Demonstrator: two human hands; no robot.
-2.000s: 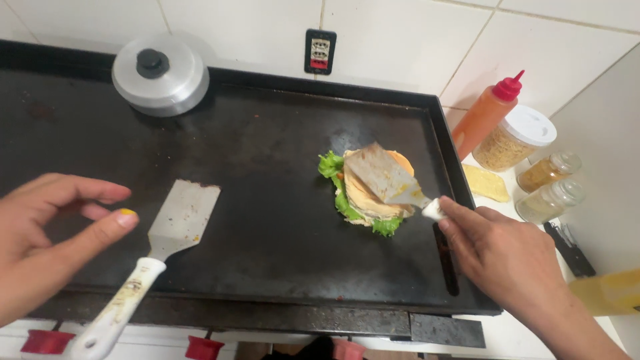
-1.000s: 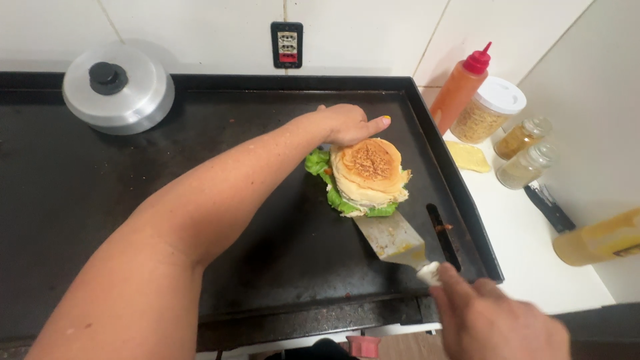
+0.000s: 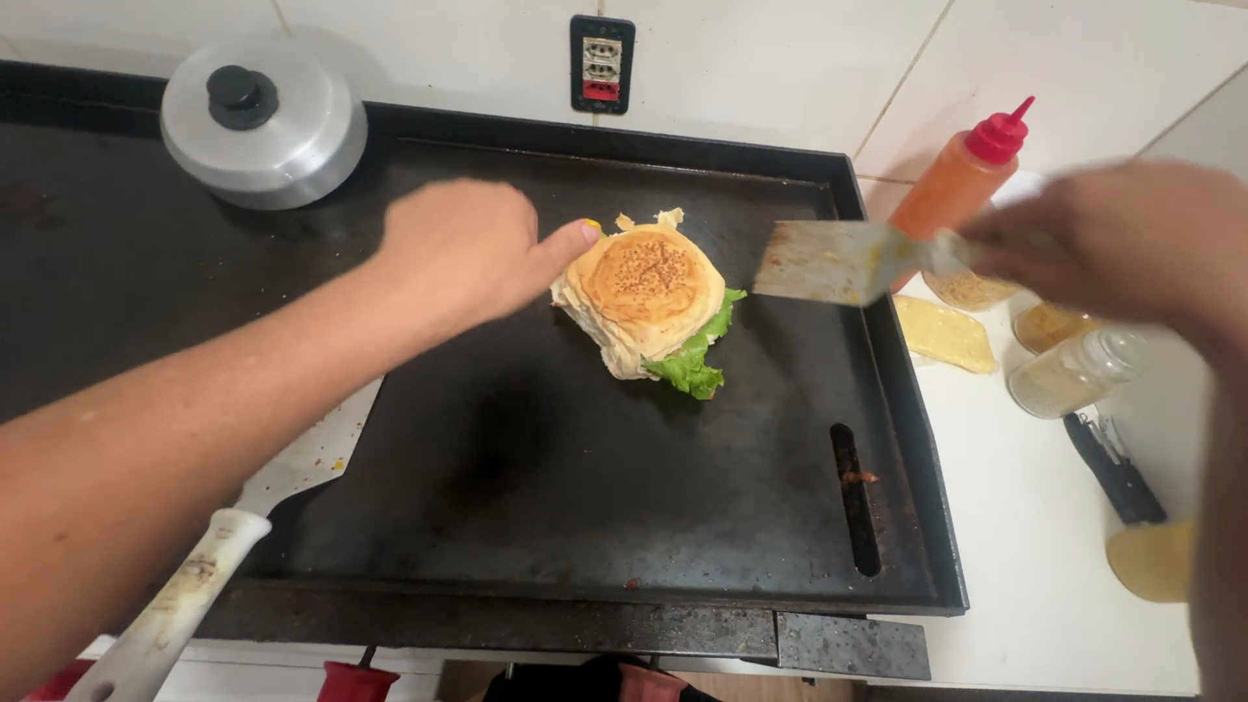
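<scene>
A sandwich in a seeded bun (image 3: 648, 283), with lettuce (image 3: 697, 361) out at its lower right side, lies on the black griddle (image 3: 546, 487). My left hand (image 3: 468, 253) is at the bun's upper left edge, its thumb at the bread; its other fingers are hidden behind the hand. Raised at the right, my right hand (image 3: 1102, 244), blurred, grips a metal spatula (image 3: 829, 261) by its handle, the blade a little right of the bun and apart from it. A second spatula with a white handle (image 3: 185, 585) lies at the lower left, partly under my left forearm.
A round aluminium lid with a black knob (image 3: 263, 122) sits at the griddle's back left. Beyond the griddle's raised right edge stand an orange squeeze bottle (image 3: 960, 175), glass jars (image 3: 1072, 375), a yellow slab (image 3: 941, 333) and a black-handled utensil (image 3: 1114, 468). A slot (image 3: 855, 502) opens near that edge.
The spatula in my right hand was under the bun's lower edge and is now up at its right. The lettuce, earlier mostly at the left and below, now shows at the lower right.
</scene>
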